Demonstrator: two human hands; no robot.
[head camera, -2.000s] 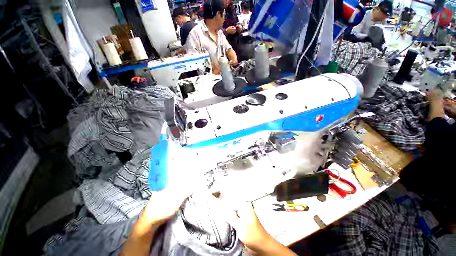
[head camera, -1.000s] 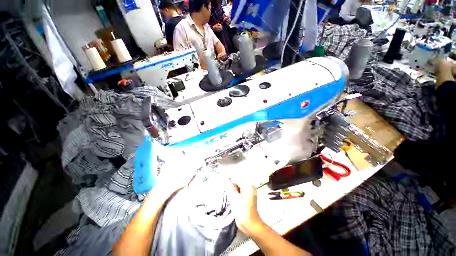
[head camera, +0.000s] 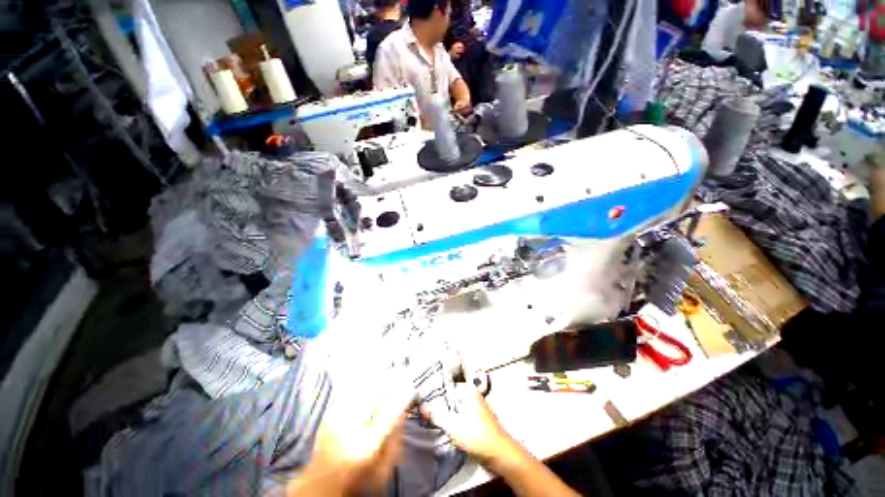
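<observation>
A grey garment piece with a striped part (head camera: 417, 456) lies bunched on the table in front of the white and blue sewing machine (head camera: 524, 218). My left hand (head camera: 364, 437) is on the cloth at its left side; it is blurred and glared, and its fingers are hard to make out. My right hand (head camera: 469, 417) grips the cloth's right edge, with thumb and fingers close together. The needle area is washed out by glare left of the hands. The blue guard (head camera: 309, 286) stands at the head's left end.
A grey striped pile (head camera: 233, 214) lies left of and behind the machine. A smartphone (head camera: 584, 347), thread snips (head camera: 563, 384) and red-handled scissors (head camera: 664, 342) lie to the right. Plaid cloth (head camera: 737, 437) hangs at the lower right. A person (head camera: 417, 63) is behind the machine.
My left hand has moved off the needle area towards me and to the right, nearer my right hand. The cloth is folded differently, with grey cloth now spread at the left. The view has shifted slightly.
</observation>
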